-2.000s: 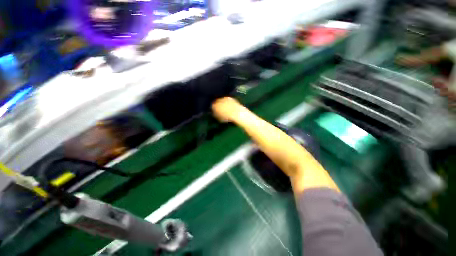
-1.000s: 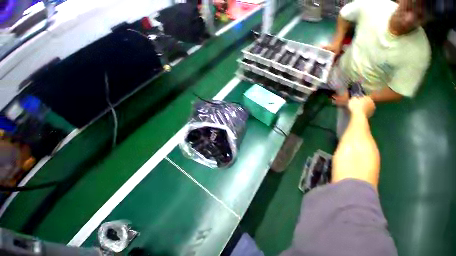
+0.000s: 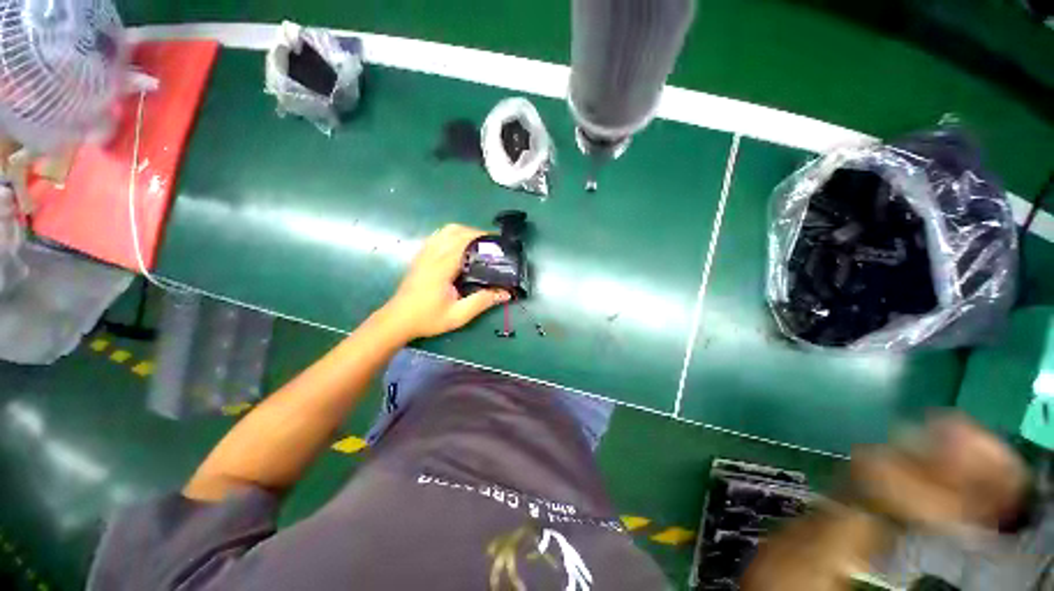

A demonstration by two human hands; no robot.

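Note:
My left hand grips a glossy black unit housing on the green bench in front of me. Thin red and dark lead wires come out of its near side. A small black part is at its far edge. A blurred hand and forearm at the lower right look like my right hand; whether it holds anything cannot be told. The grey screwdriver hangs beyond the housing, bit down. The small screw bag stands open, with a dark pile of screws left of it.
A large clear bag of black parts is at the right, beside a green box. A small parts bag stands at the far left, near a red mat and a white fan. A black-filled tray is below the bench.
The view has swung left, onto the bench before me. My left hand now shows on a housing. The right arm that reached towards a seated person is now low at the right, blurred.

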